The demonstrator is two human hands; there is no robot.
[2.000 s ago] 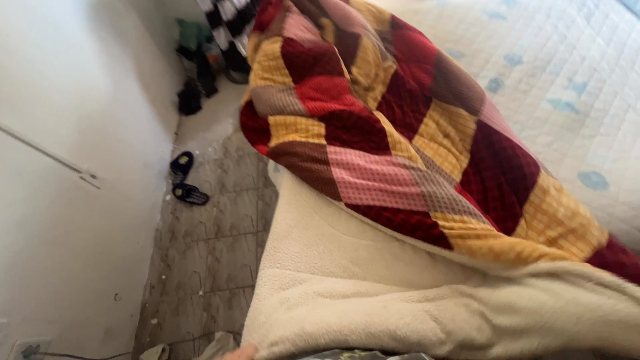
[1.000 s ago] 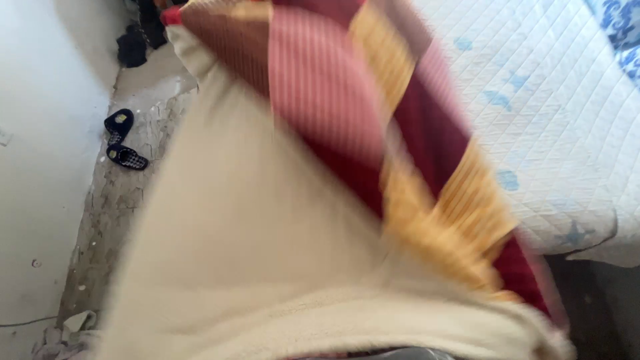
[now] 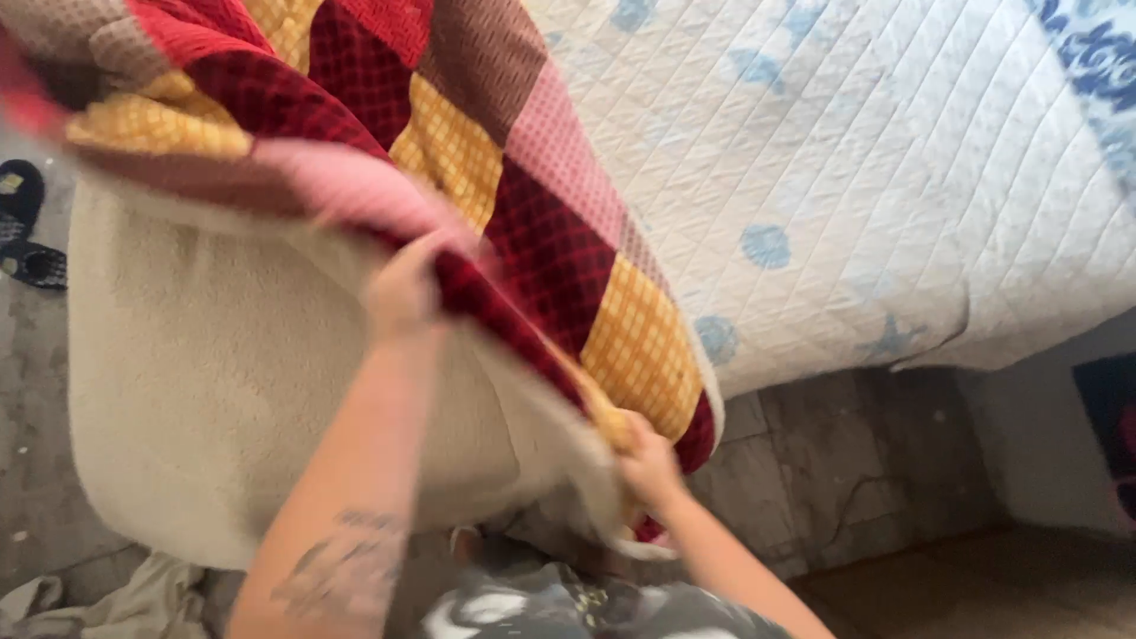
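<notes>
A patchwork blanket [image 3: 559,240] in red, yellow, pink and brown, with a cream fleece underside [image 3: 240,373], lies partly over the bed and hangs off its near left side. My left hand [image 3: 413,284], blurred, grips a fold of it near the middle of the view. Lower and to the right, my right hand [image 3: 643,457] is closed on the blanket's edge by its near corner. Both hands' fingertips are partly hidden in the cloth. A white quilted bedspread [image 3: 834,177] with blue sea motifs covers the bed to the right of the blanket.
Dark slippers [image 3: 34,266] lie on the tiled floor [image 3: 825,453] at the far left. A crumpled pale cloth [image 3: 115,599] is on the floor at bottom left. Blue-patterned fabric [image 3: 1096,67] shows at the upper right. The bed's near edge runs above the floor at right.
Both my hands have come into clear view, holding the blanket. The blanket's near part has shifted and folded, and more floor shows beside the bed. The view has moved to the right.
</notes>
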